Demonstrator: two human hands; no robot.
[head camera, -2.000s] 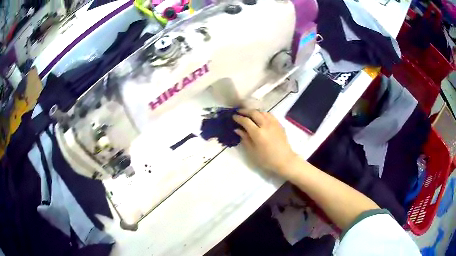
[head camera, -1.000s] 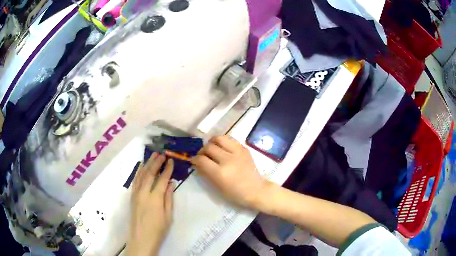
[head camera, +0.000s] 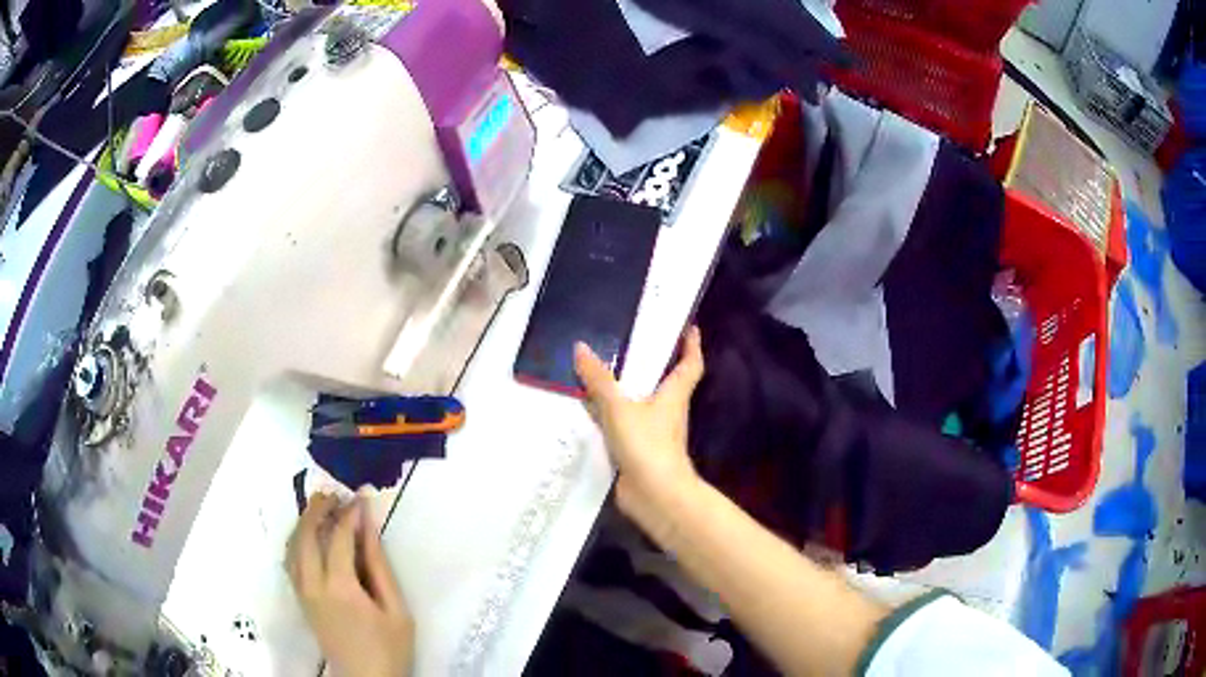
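Note:
The white sewing machine (head camera: 278, 251) with pink "HIKARI" lettering stands at the left. Orange-and-dark snips (head camera: 397, 418) lie on a small navy scrap (head camera: 364, 456) under the machine arm. My left hand (head camera: 347, 582) rests on the bed just below the scrap, fingers bent together at a small dark strip (head camera: 300, 489); whether it grips anything is hidden. My right hand (head camera: 644, 421) is at the table edge, thumb and forefinger apart, the thumb tip at the lower edge of the black smartphone (head camera: 591, 291). The phone lies flat, its screen dark.
A black-and-white patterned card (head camera: 648, 179) lies above the phone. Navy and grey cloth (head camera: 701, 79) covers the far table end. More dark and pale cloth (head camera: 860, 251) hangs right of the table, beside a red basket (head camera: 1069, 384). Bright pink and green items are behind the machine.
The view has swung right. My right hand has let go of the snips and moved to the phone's lower edge. My left hand has drawn back from the snips, which now lie on the scrap.

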